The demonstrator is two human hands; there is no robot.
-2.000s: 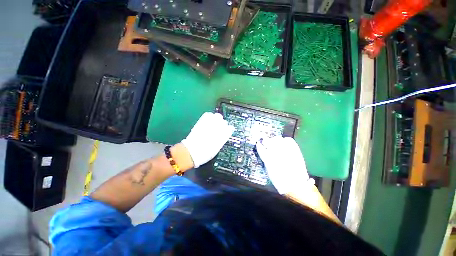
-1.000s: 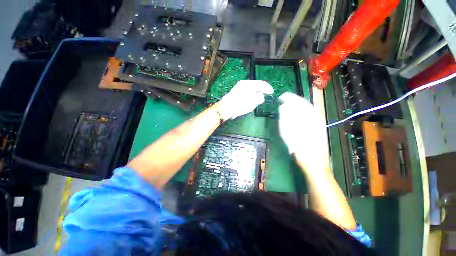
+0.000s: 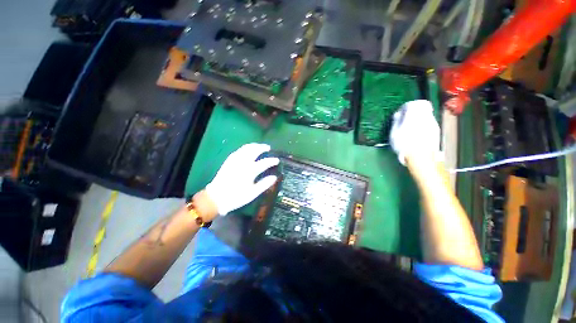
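Observation:
A green circuit board (image 3: 309,202) lies in a dark frame on the green mat (image 3: 319,144), its right part bright with glare. My left hand (image 3: 243,178), in a white glove, is at the frame's upper left corner with thumb and fingers apart; nothing shows in it. My right hand (image 3: 415,131), also gloved, is over the right edge of the right parts tray (image 3: 386,99); its fingertips are blurred, so I cannot tell whether it holds anything. The left parts tray (image 3: 324,91) stands beside it. Both trays hold thin green pieces.
A stack of dark pallets (image 3: 252,47) stands at the mat's back left. A large black bin (image 3: 82,139) with a framed board inside is at the left. A red wrapped post (image 3: 505,53) rises at the right. A conveyor with an orange-brown plate (image 3: 525,227) and a white cable (image 3: 511,161) are at the right.
My hands were together over the trays a second ago. My left hand has come back to the frame's corner and opened. My right hand is at the right tray. The view has shifted.

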